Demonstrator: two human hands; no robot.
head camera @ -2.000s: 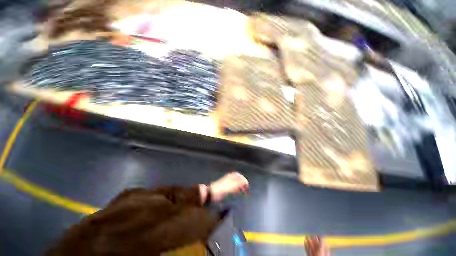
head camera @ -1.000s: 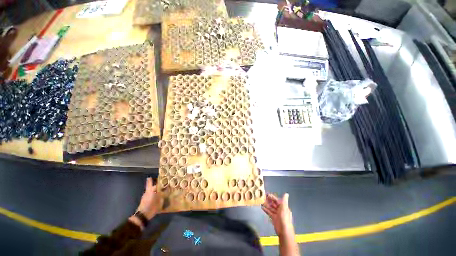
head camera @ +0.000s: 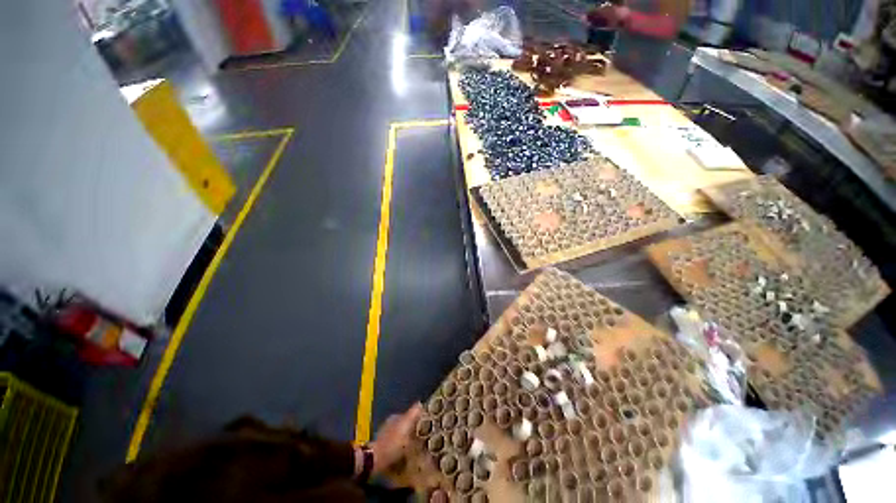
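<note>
A tan wooden board (head camera: 619, 346) lies at the lower middle, covered with rows of small open rings (head camera: 609, 422). Several loose whitish pieces (head camera: 550, 377) lie on top of the rings. My left hand (head camera: 395, 442) is at the board's left edge, its fingers against or under the edge and partly hidden; the grip is not clear. A brown sleeve leads to it. My right hand is not in view.
More ring-covered boards lie ahead (head camera: 580, 211) and at the right (head camera: 747, 265). A heap of small blue-black parts (head camera: 516, 123) lies beyond. Clear plastic bags (head camera: 737, 452) are at the lower right. Dark floor with yellow lines is left. A person's arm (head camera: 653, 20) shows at the back.
The view has swung left, showing the floor and the bench's length. The board now appears angled at the lower right. My left hand is still at its edge; my right hand has left the view.
</note>
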